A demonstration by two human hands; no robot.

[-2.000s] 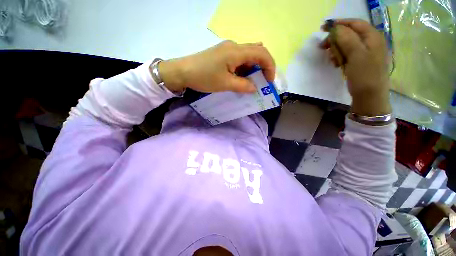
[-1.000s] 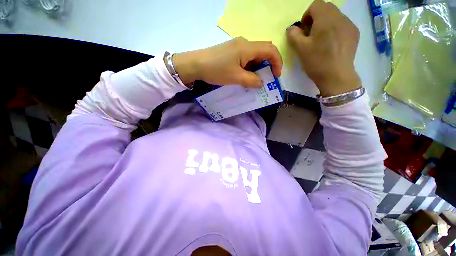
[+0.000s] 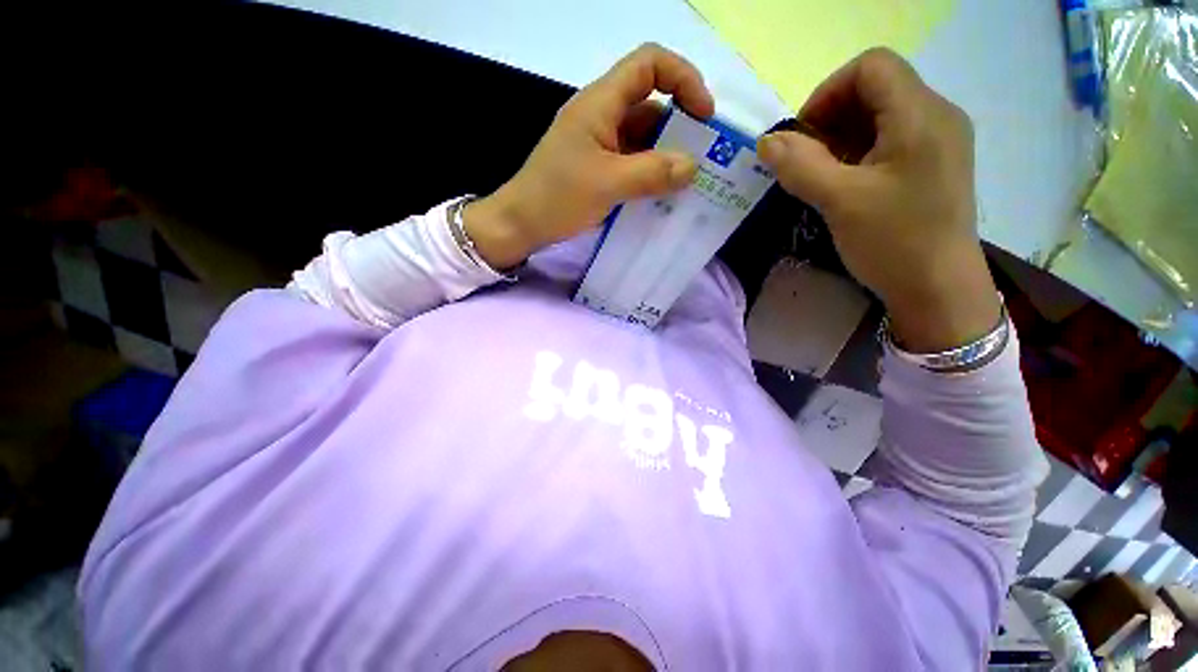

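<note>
A white retail box (image 3: pixel 677 230) with blue edges is held over the lap, tilted, its blue logo end up toward the table. My left hand (image 3: pixel 598 164) grips its upper left side between thumb and fingers. My right hand (image 3: pixel 900 184) is at the box's upper right corner, thumb and index finger pinched on a small dark piece (image 3: pixel 786 127), which looks like a small sticker. Whether the piece touches the box is hard to tell. A yellow sticker sheet (image 3: pixel 841 33) lies on the table beyond my hands.
The white table (image 3: pixel 499 29) has its dark edge beyond my hands. Yellow sheets under wrinkled clear plastic (image 3: pixel 1150 171) and blue-edged boxes (image 3: pixel 1083 53) lie at the right. A red object (image 3: pixel 1090 394) and an open carton (image 3: pixel 1117 614) are below right.
My right hand has come from the yellow sheet to the box's corner with the dark piece. My left hand has turned the box more upright. The view has shifted, showing less table.
</note>
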